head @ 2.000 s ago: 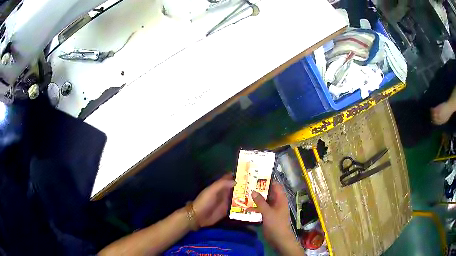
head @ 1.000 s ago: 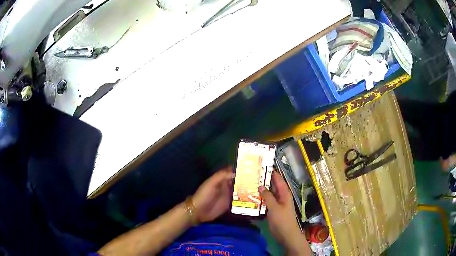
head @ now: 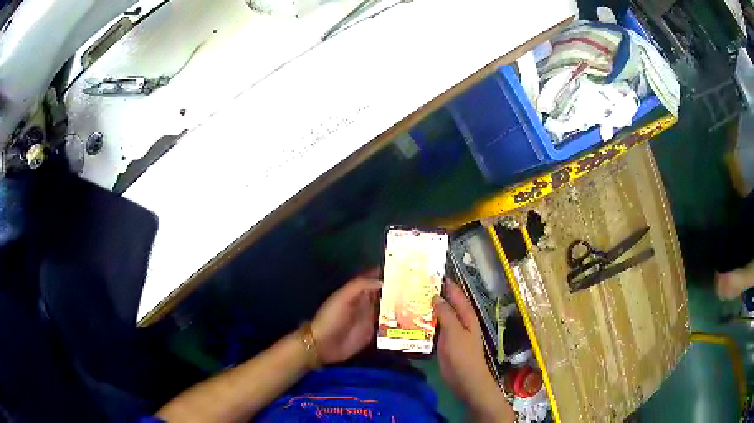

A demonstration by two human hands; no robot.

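A smartphone (head: 411,289) with a glowing white and orange screen and a dark edge stands upright above my lap. My left hand (head: 349,320) holds its left side, with the fingers partly hidden behind it. My right hand (head: 460,335) holds its lower right side, with the thumb at the right edge of the screen.
A white wood-edged table (head: 273,157) crosses the view, with dark cloth (head: 91,240) over its left end. A blue crate (head: 504,136) of cloth (head: 591,74) stands at the upper right. Dark shears (head: 610,260) lie on a cardboard-topped yellow trolley (head: 612,330). A person's hand (head: 734,282) shows far right.
The phone sits slightly higher and further left in view, and its screen picture differs. My right thumb has moved from over the screen to its right edge. Both hands still hold the phone.
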